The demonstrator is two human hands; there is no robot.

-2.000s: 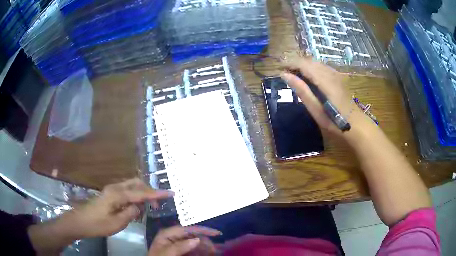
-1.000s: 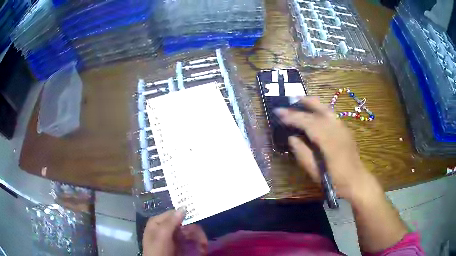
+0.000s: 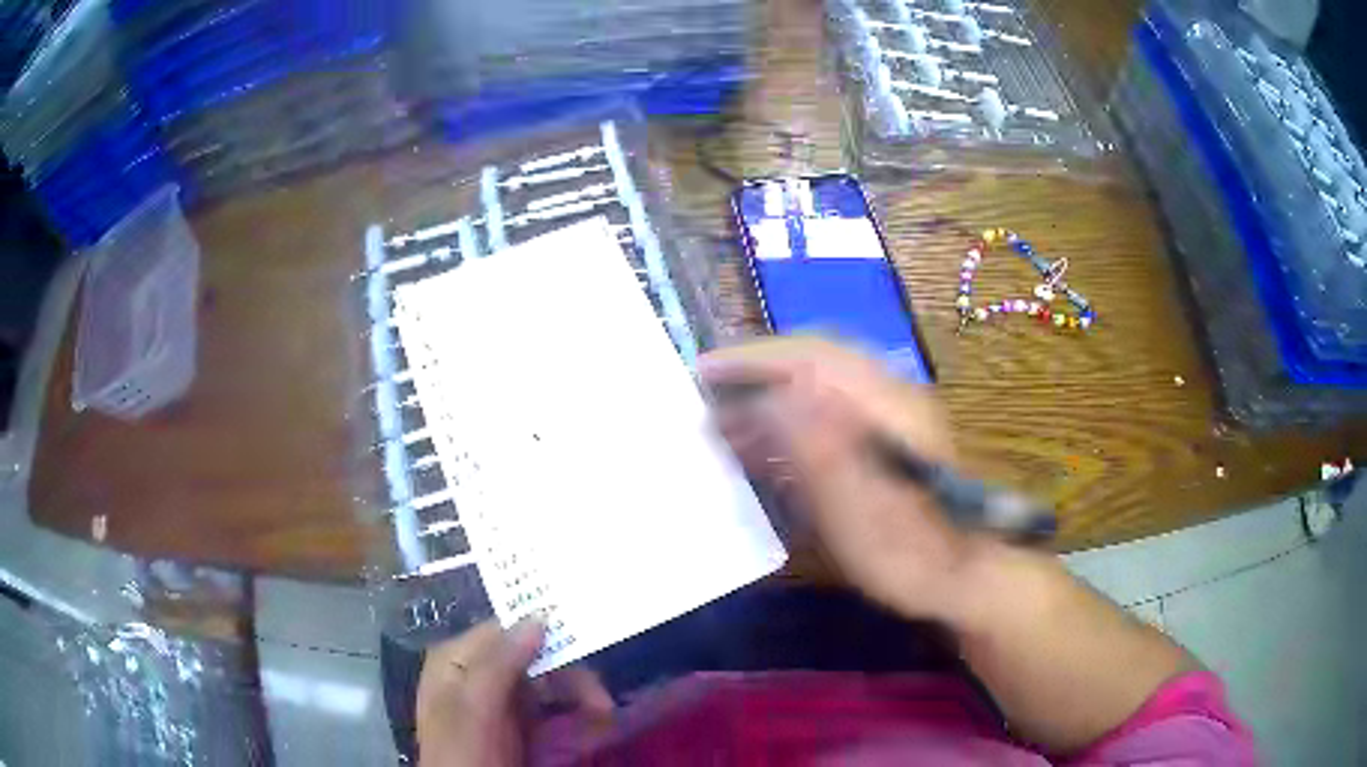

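Observation:
A white record sheet [image 3: 585,435] with printed lines down its left edge lies over a clear blister tray [image 3: 387,345] of white rods. My left hand [image 3: 502,697] grips the sheet's lower left corner, fingers at its edge. My right hand [image 3: 855,450], blurred, holds a dark pen [image 3: 975,495] and is at the sheet's right edge, below the smartphone [image 3: 825,277]. The phone's screen is lit blue with white panels, and the hand covers its lower end.
Tall tray stacks [image 3: 585,60] stand along the back, and another stack [image 3: 1244,225] at the right. A second tray of rods [image 3: 960,75] lies at the back right. A beaded bracelet [image 3: 1027,312] lies right of the phone. A clear tub [image 3: 143,315] stands at the left.
My right hand has moved left from over the phone to the sheet's edge, pen still held. The phone screen has turned blue. Another person's hand at the lower left has gone.

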